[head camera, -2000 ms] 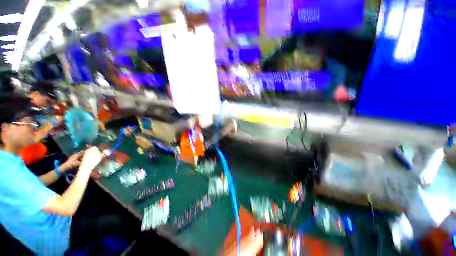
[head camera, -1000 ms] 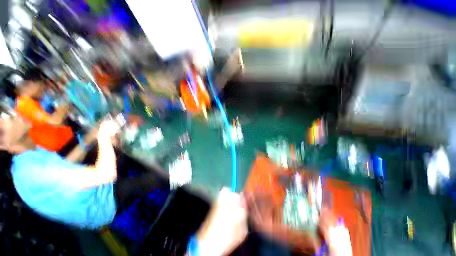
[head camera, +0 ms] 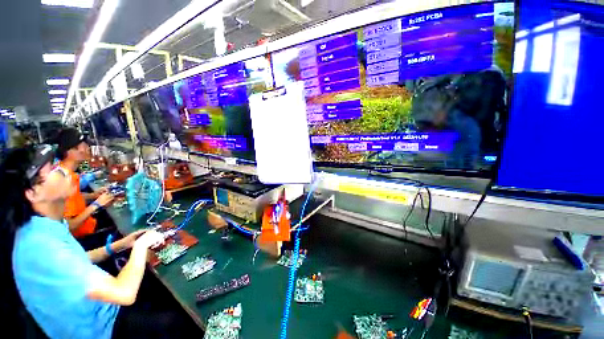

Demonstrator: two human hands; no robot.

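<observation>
Neither of my hands is in view. Green circuit boards lie loose on the green bench top (head camera: 265,318): one at the front left (head camera: 224,322), one in the middle (head camera: 309,289), one at the bottom edge (head camera: 372,326). A black remote control (head camera: 223,289) lies left of the middle board. A pale-blue coiled cord (head camera: 291,285) hangs down across the view to the bottom edge. A multi-coloured plug cluster, red and yellow (head camera: 420,308), lies right of centre. Only a small orange-brown tip of the fixture (head camera: 344,334) shows at the bottom edge.
Large lit screens (head camera: 391,86) stand above the bench, with a clipboard (head camera: 281,136) hanging before them. An oscilloscope (head camera: 523,278) sits on a raised shelf at right. An orange holder (head camera: 275,222) stands behind the boards. A person in light blue (head camera: 63,265) and one in orange work at left.
The view has swung up towards the screens and steadied. Both hands, seen low in the earlier view, and most of the orange-brown fixture have left the picture at the bottom.
</observation>
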